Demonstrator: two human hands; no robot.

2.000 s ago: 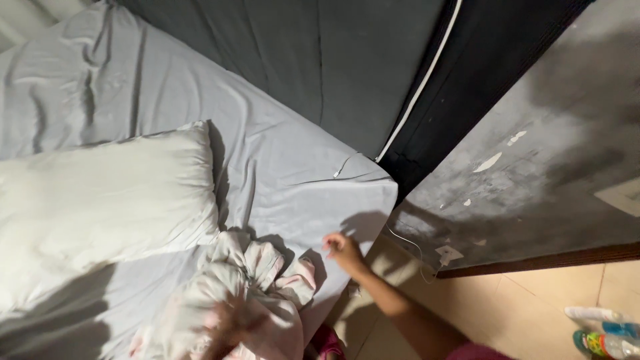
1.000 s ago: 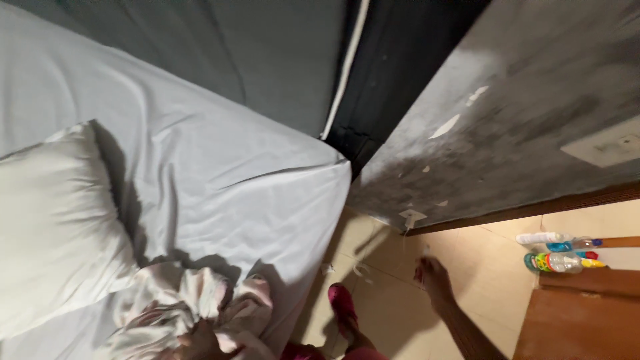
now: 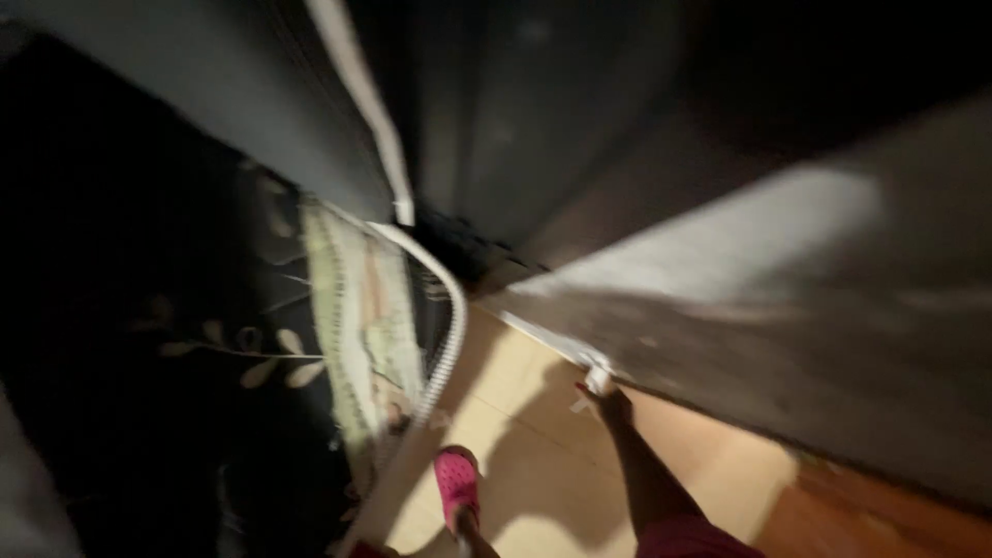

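My right hand (image 3: 608, 399) reaches down beside the foot of the grey wall, its fingertips at a small white object (image 3: 597, 372). Blur hides whether the fingers grip that object or only touch it. A pale strip (image 3: 546, 335) runs along the wall's foot up to it. My left hand is not seen. On the left lies a black surface with a leaf print (image 3: 291, 356), and a patterned cloth strip (image 3: 341, 310) runs down it. A white curved cord or piping (image 3: 453, 310) borders the cloth on its right side.
A foot in a pink clog (image 3: 457, 480) stands on the pale tiled floor (image 3: 504, 380). The dark grey wall (image 3: 736, 356) rises at the right, with a reddish-brown surface (image 3: 868, 511) at the lower right. A white band (image 3: 372, 116) hangs at the upper left.
The view has swung strongly; pillow and pale sheet have left it. My right hand has gone from above the bed's corner to the wall's foot. My left hand, earlier at the bunched cloth, is gone from sight.
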